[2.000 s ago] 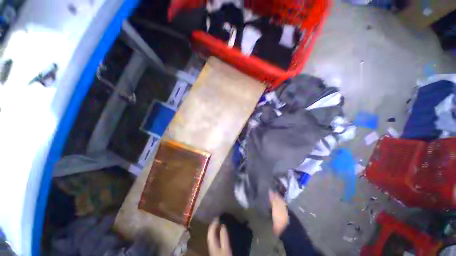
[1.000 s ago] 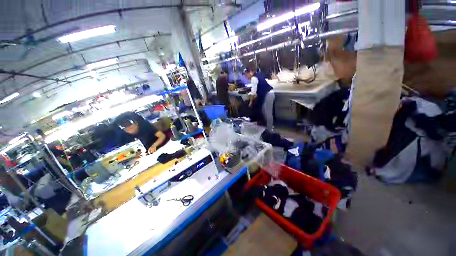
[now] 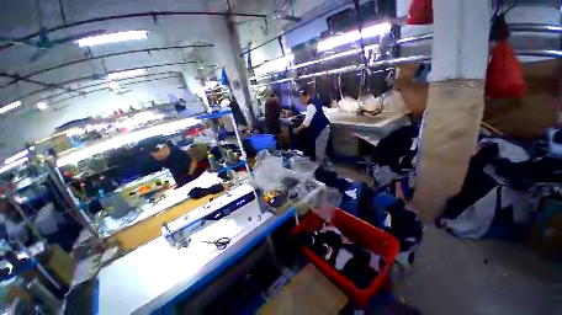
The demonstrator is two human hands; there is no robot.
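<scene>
Neither of my hands is in the picture. Nearest in front of me is the white sewing table (image 3: 132, 271) with its blue edge. A white industrial sewing machine (image 3: 212, 215) with a dark control panel stands on it. Dark-handled scissors (image 3: 220, 243) lie on the white top. A red plastic crate (image 3: 379, 244) beside the table holds black and white pieces (image 3: 345, 253). The end of a tan wooden bench (image 3: 305, 296) shows at the bottom edge.
Crumpled clear plastic bags (image 3: 280, 172) lie at the table's far end. A person (image 3: 172, 163) works at the station opposite, and another person (image 3: 316, 126) stands farther back. A pillar (image 3: 453, 123) stands right, with a garment heap (image 3: 493, 191) beyond it.
Two seconds ago the view was down on the bench and a grey garment, with both hands showing. Now it looks across the workshop, with the hands out of view. Since one second ago it has shifted slightly.
</scene>
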